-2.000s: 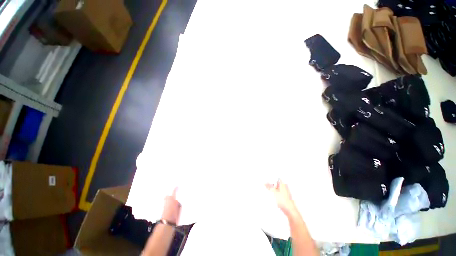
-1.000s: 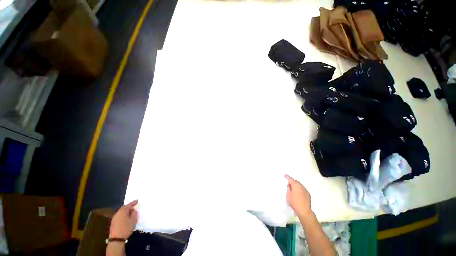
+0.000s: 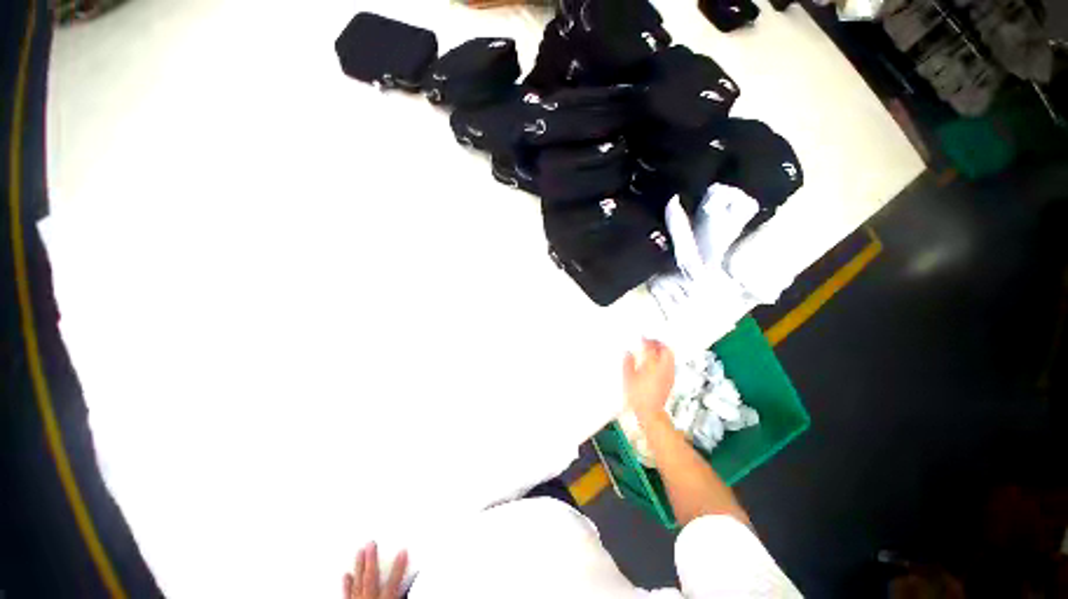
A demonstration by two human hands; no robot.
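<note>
White sheets (image 3: 269, 328) cover the near part of the table and look overexposed, so single sheets cannot be told apart. My left hand (image 3: 375, 573) is at the bottom edge, partly cut off, with its fingers apart over the white surface. My right hand (image 3: 650, 377) is at the table's near edge beside the green crate, fingers curled; whether it holds any white material cannot be told. Crumpled white wads (image 3: 714, 252) lie against the pile of small black bags (image 3: 597, 234).
The green crate (image 3: 767, 404) stands below the table edge with crumpled white pieces (image 3: 709, 404) in it. The pale table (image 3: 843, 152) ends in a corner at the right. Dark floor with yellow lines (image 3: 826, 287) runs alongside. Grey items (image 3: 954, 53) are at the upper right.
The view has swung to the right, showing more of the crate. My right hand has moved to the table edge by the crate. My left hand is now low in view, its fingers spread.
</note>
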